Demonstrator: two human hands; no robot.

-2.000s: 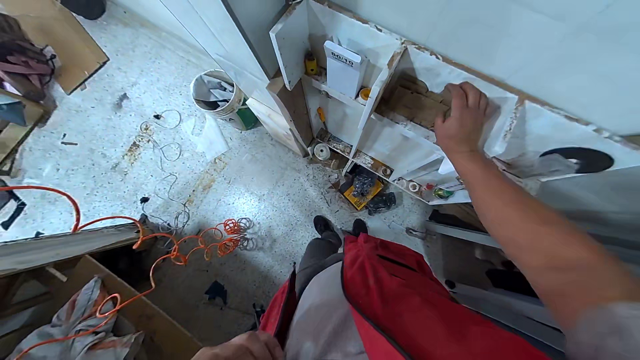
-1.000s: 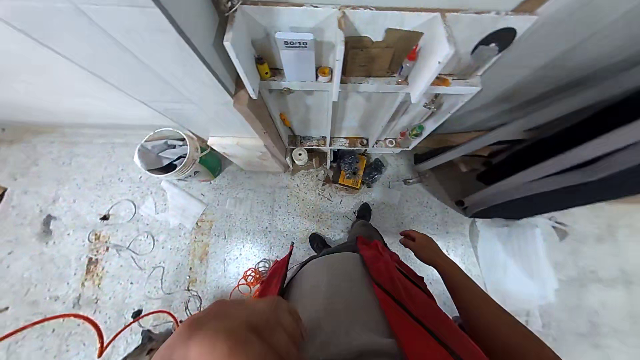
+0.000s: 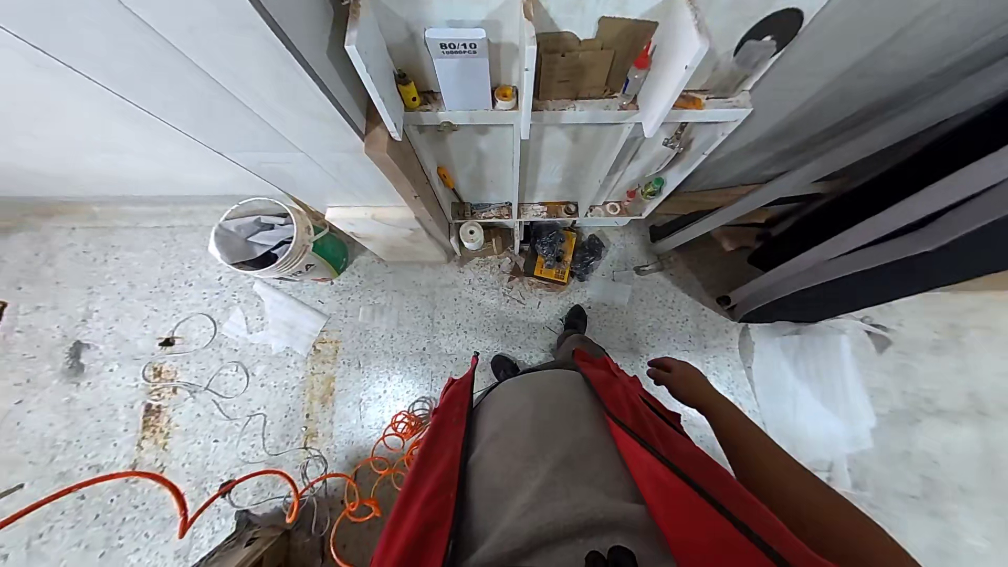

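My right hand (image 3: 679,381) hangs beside the red jacket (image 3: 654,449), over the speckled floor, with nothing seen in it; its fingers are bunched and partly hidden. At the bottom edge, two dark rounded shapes (image 3: 610,557) show against the grey shirt; I cannot tell what they are. My left hand is out of view. Ahead of me stands a white shelf unit (image 3: 461,117). Its upper compartments hold a white box (image 3: 460,69), a yellow bottle (image 3: 408,90), a roll of tape (image 3: 505,97), pieces of brown cardboard (image 3: 575,71) and a red-capped bottle (image 3: 637,72).
A bucket with grey cloth (image 3: 268,240) stands left of the shelf. An orange coiled hose (image 3: 272,474) and thin wire (image 3: 209,386) lie on the floor at left. A yellow case (image 3: 556,258) and black plastic bags sit below the shelf. Leaning panels (image 3: 866,228) are at right.
My right hand was at the cardboard in the shelf two seconds ago; it now hangs at my side. My left hand, blurred at the bottom a second ago, has left view. The view has swung right.
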